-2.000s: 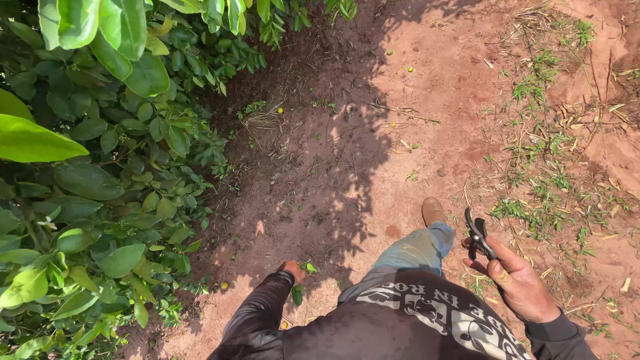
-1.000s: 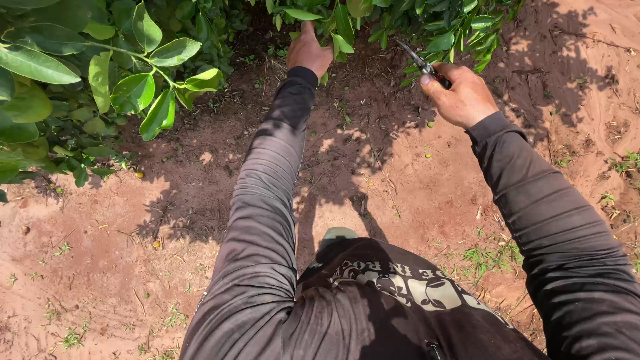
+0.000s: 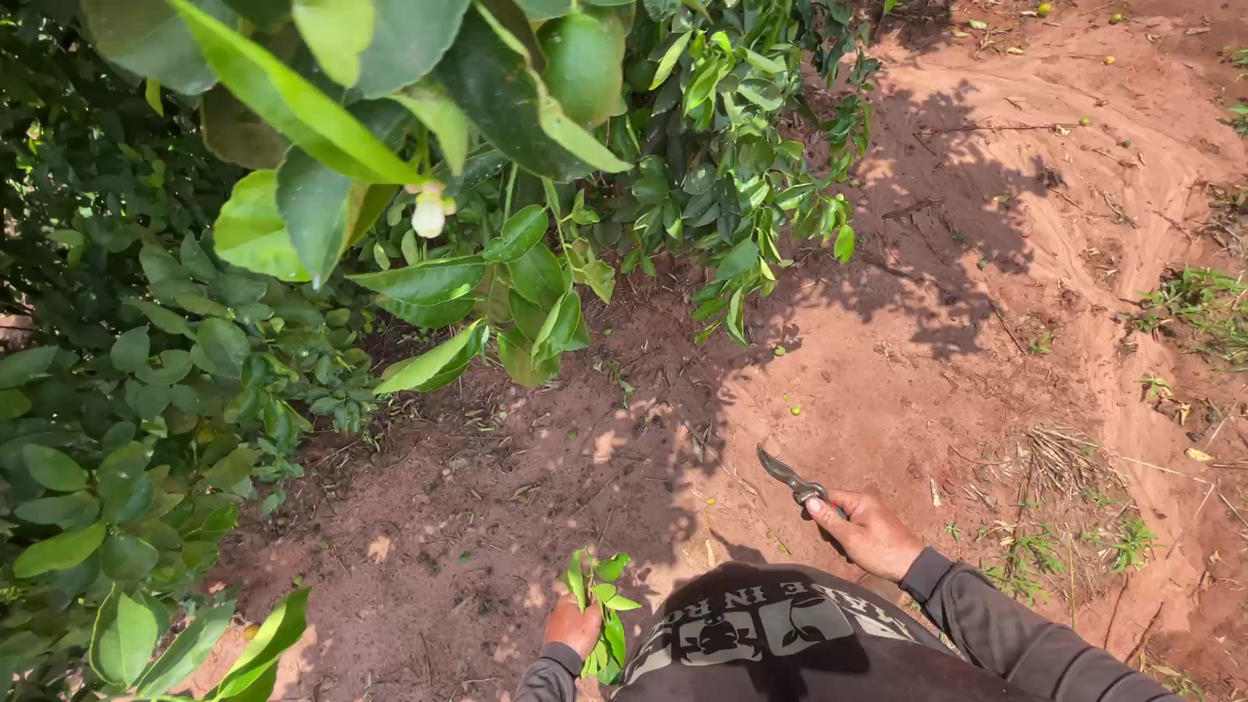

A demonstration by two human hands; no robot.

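My left hand point(image 3: 573, 624) is low in the view, left of my dark shirt, closed on a leafy green cutting point(image 3: 608, 609) whose leaves stick out above and beside the fingers. To the right, my right hand point(image 3: 873, 534) grips a pair of pruning shears point(image 3: 792, 480) with the dark curved blades pointing up and left over bare soil. The handles are mostly hidden in the palm. Leafy citrus branches point(image 3: 536, 283) hang above both hands, touching neither. A green fruit point(image 3: 583, 66) and a whitish flower bud point(image 3: 429, 210) show among the near leaves.
Dense citrus foliage point(image 3: 175, 341) fills the left side and upper middle. Reddish soil point(image 3: 877, 390) lies below, partly in shade, with small fallen fruits point(image 3: 796, 410). Dry grass point(image 3: 1063, 468) and green weeds point(image 3: 1204, 307) grow at the right.
Both hands have come back from the foliage toward my body. The left now holds a leafy cutting; the shears remain in the right. The view has shifted a lot.
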